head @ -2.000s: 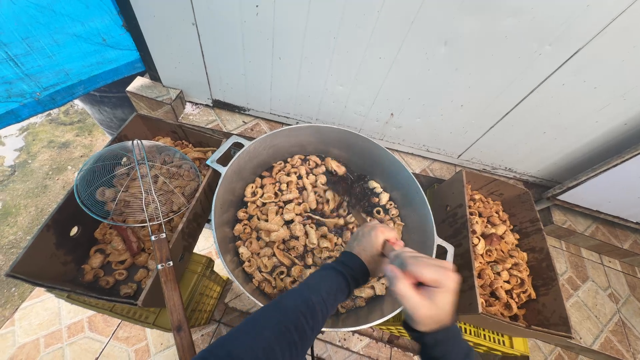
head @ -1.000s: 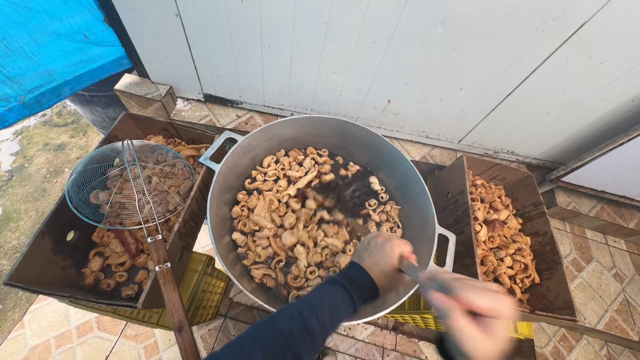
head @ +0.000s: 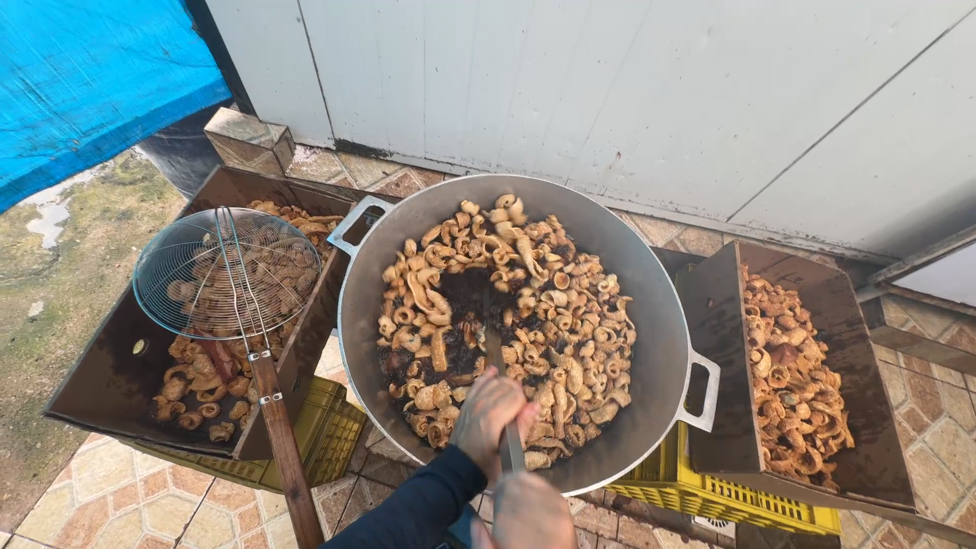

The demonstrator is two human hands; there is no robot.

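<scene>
A large metal pot (head: 652,267) with two side handles holds many curled, golden-brown fried pieces (head: 564,328) in dark bubbling liquid. My left hand (head: 492,419) grips the long flat handle (head: 512,450) of a stirring tool over the pot's near part. My right hand (head: 530,515), partly blurred, is closed round the same handle lower in view, near the bottom edge. The tool's far end goes down into the liquid, where it is hidden. A round wire skimmer (head: 229,274) with a wooden handle rests over the box on the left.
Cardboard boxes of fried pieces flank the pot, a left box (head: 99,381) and a right box (head: 717,366), above yellow plastic crates (head: 328,435). Behind stands a white panel wall (head: 534,84). A blue tarp (head: 99,84) hangs at upper left; the floor is tiled (head: 183,496).
Both hands have moved left with the tool's handle. The fried pieces have shifted, and dark liquid now shows left of the pot's middle.
</scene>
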